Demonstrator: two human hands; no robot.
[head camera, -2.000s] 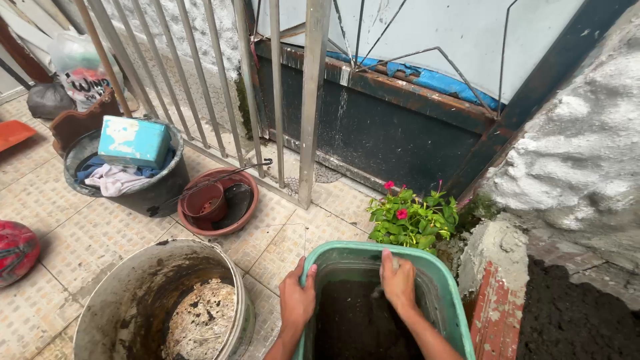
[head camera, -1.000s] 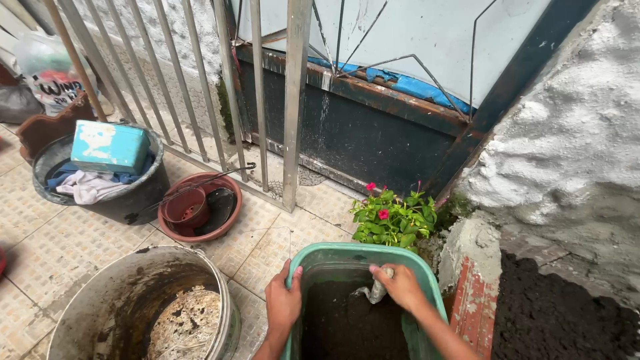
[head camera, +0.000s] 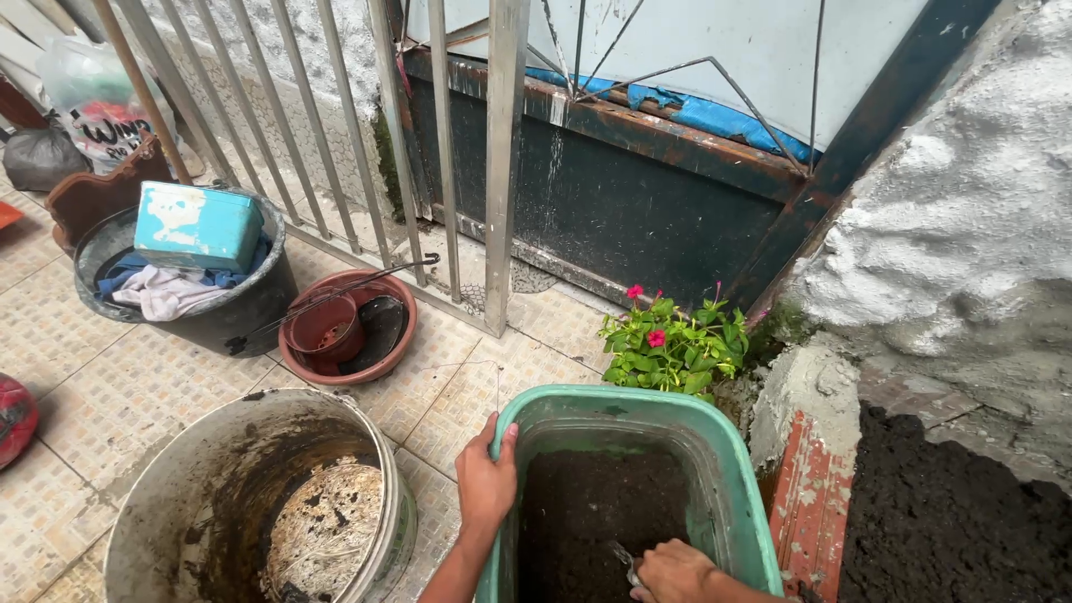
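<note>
A green plastic tub (head camera: 624, 395) with dark soil (head camera: 599, 511) in it stands below me. My left hand (head camera: 488, 473) grips its left rim, thumb over the edge. Down inside the tub, near the soil, my right hand (head camera: 674, 574) is closed on a small greyish, partly clear object (head camera: 624, 557); its kind is not plain, and its lower part is hidden. Left of the tub is a dirty white plastic bucket (head camera: 209, 427) with crusted residue at its bottom.
A leafy plant with pink flowers (head camera: 674, 343) grows behind the tub. To the right are a brick edge (head camera: 808, 511) and dark soil (head camera: 946, 519). Farther left stand a terracotta-coloured bowl with a pot (head camera: 402, 343), a black bucket of cloths (head camera: 280, 293) and a metal gate (head camera: 507, 167).
My right hand has moved from the tub's far rim down into the tub, with the greyish object in it. My left hand stays on the left rim.
</note>
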